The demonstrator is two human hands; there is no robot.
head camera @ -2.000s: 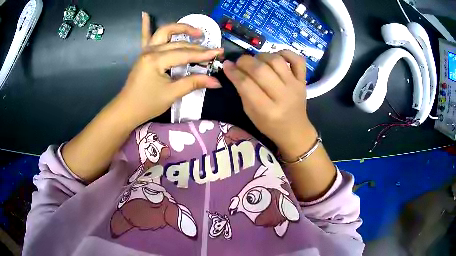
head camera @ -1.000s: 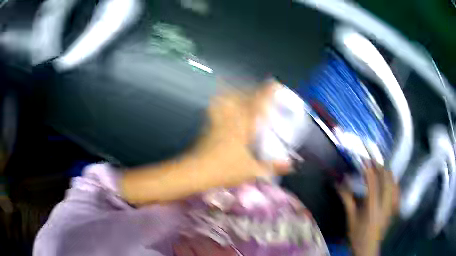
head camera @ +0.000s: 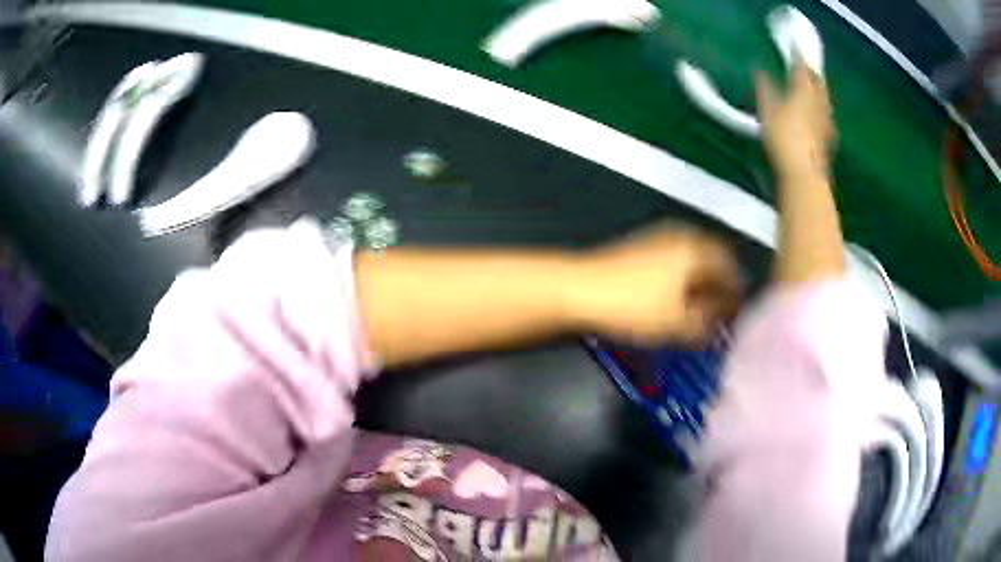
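My right hand [head camera: 798,121], blurred, is stretched out over the green surface, its fingers at a white curved arm [head camera: 798,42]; whether it grips it is unclear. Another white curved strip [head camera: 716,101] shows just left of these fingers. My left hand [head camera: 686,285] is blurred, above the blue test board [head camera: 672,390], and hides part of it; its fingers look curled, but whether they hold anything cannot be told. The housing half worked on earlier is not visible.
A white edge rail [head camera: 527,123] divides the black bench from the green surface [head camera: 439,44]. One curved piece [head camera: 565,24] lies beyond it. White shells [head camera: 236,170] and small green boards [head camera: 368,220] lie left. Curved arms [head camera: 917,461] and a lit meter [head camera: 980,439] are right.
The view has turned towards the green surface. My right hand has moved from beside the blue board to beyond the rail. My left hand has moved off the housing's earlier spot to above the board.
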